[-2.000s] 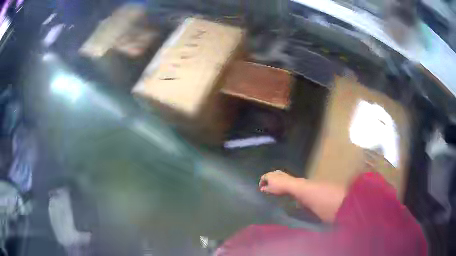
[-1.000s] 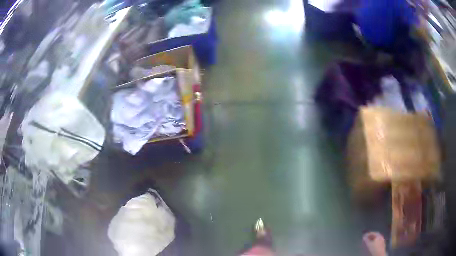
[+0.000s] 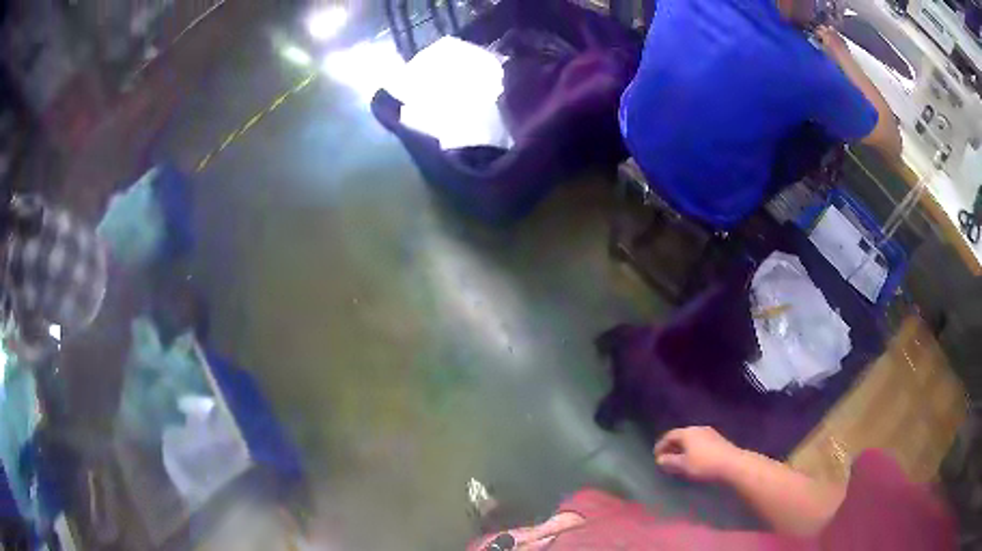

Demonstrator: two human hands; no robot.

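My right hand (image 3: pixel 698 452) is at the lower right, below the near purple fabric (image 3: pixel 684 371). Its fingers are curled and nothing shows in it. A pale, skin-like shape with a dark detail lies at the bottom edge by my red clothing; I cannot tell whether it is my left hand. The purple fabric lies in a heap, with white cloth pieces (image 3: pixel 802 328) on top. A brown carton (image 3: pixel 888 404) stands right of my right hand.
A person in blue (image 3: pixel 732 108) sits at a white table (image 3: pixel 937 183) at upper right. Another purple heap (image 3: pixel 571 108) holds white material (image 3: pixel 458 92). A blue bin (image 3: pixel 253 414) with cloth and a person's checked clothing (image 3: pixel 54 264) are at left. Green floor lies between.
The view has swung and moved along the aisle. The purple fabric and blue-clad person now show larger and nearer. My right hand has come further into view than one second ago, still curled.
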